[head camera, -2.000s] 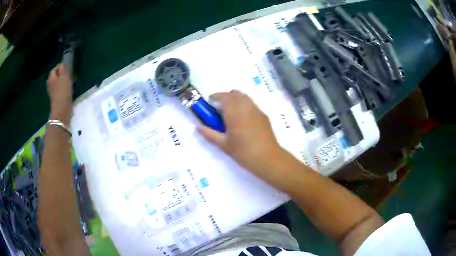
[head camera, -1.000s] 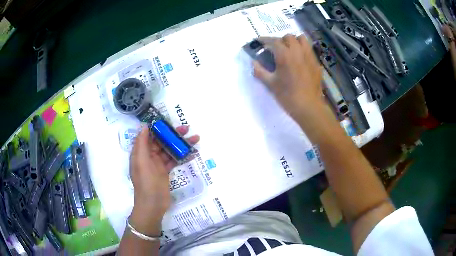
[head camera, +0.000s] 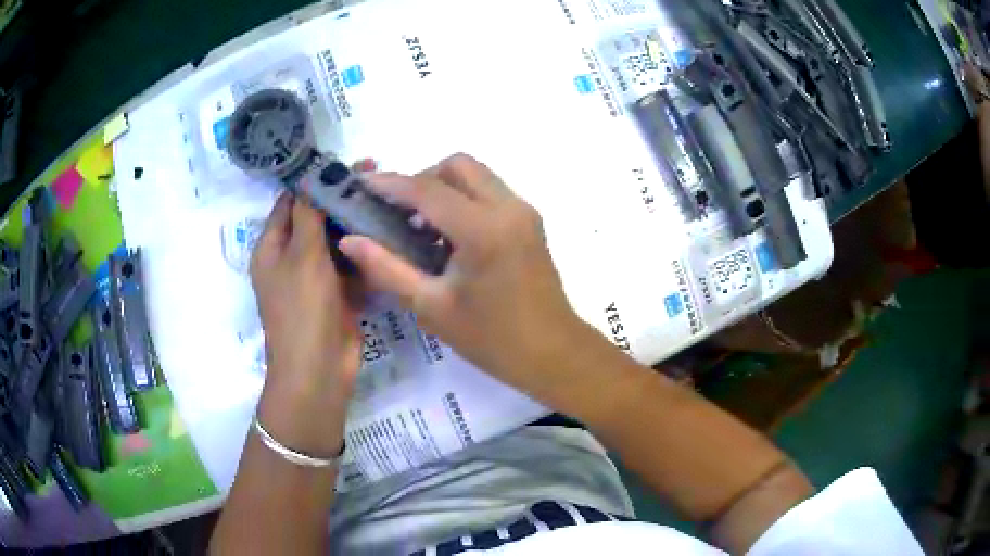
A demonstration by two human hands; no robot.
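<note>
A part-assembled fan unit (head camera: 268, 133) with a round grey head lies over the printed sheet, its handle pointing down to the right. My left hand (head camera: 306, 277) holds the handle from below and the left. My right hand (head camera: 467, 255) grips a grey handle shell (head camera: 375, 214) and holds it on top of the handle. The shell shows a dark oval button opening near the fan head. The blue battery is hidden under the shell and my hands. I cannot tell if the shell is fully seated.
Loose grey shells lie in a pile on the right (head camera: 749, 119) and another on the left (head camera: 71, 348), over a coloured sheet (head camera: 179, 462). The white printed sheet (head camera: 521, 141) covers the table. A green conveyor belt (head camera: 141, 49) runs beyond it. A cardboard box (head camera: 847, 293) is at the lower right.
My right hand has brought a shell from the right pile over to the fan handle, covering the blue battery. My left hand and the fan unit have moved up in the view.
</note>
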